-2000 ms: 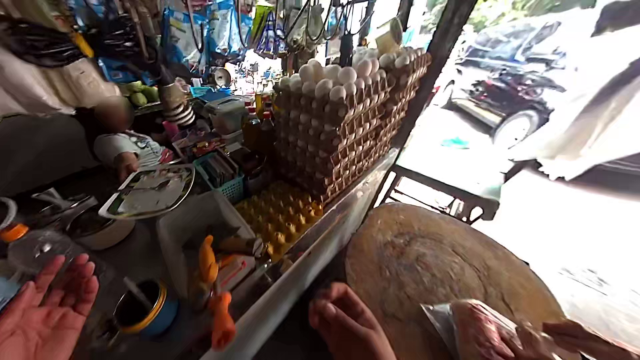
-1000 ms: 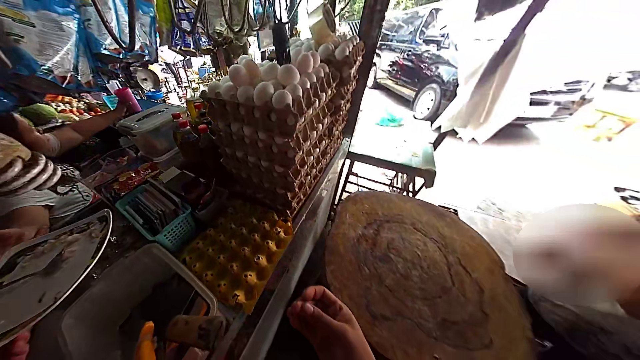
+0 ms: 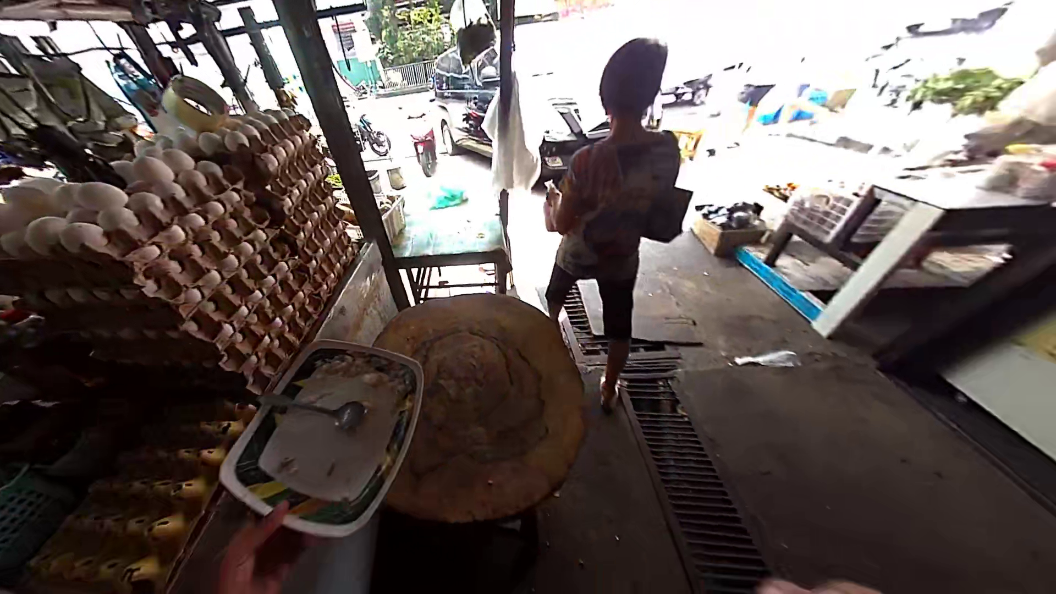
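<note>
My left hand (image 3: 264, 549) grips the near rim of a white-rimmed rectangular tray (image 3: 237, 474) with a patterned border. A metal spoon (image 3: 348, 415) lies across the tray, and bits of food are on its surface. The tray is over the counter edge and overlaps the left side of a round wooden block (image 3: 495, 396). Only a blurred sliver of my right hand (image 3: 817, 587) shows at the bottom edge, away from the tray; its fingers are hidden.
Stacked cardboard trays of eggs (image 3: 247, 247) stand at left, with yellow egg trays (image 3: 124, 528) below. A person (image 3: 623, 198) stands or walks beyond the block, beside a floor grate (image 3: 693, 478). A table (image 3: 450, 235) stands behind the block.
The view has swung right. The tray, earlier at the left near another person, is now in my left hand by the wooden block. A person's whole back is now in view.
</note>
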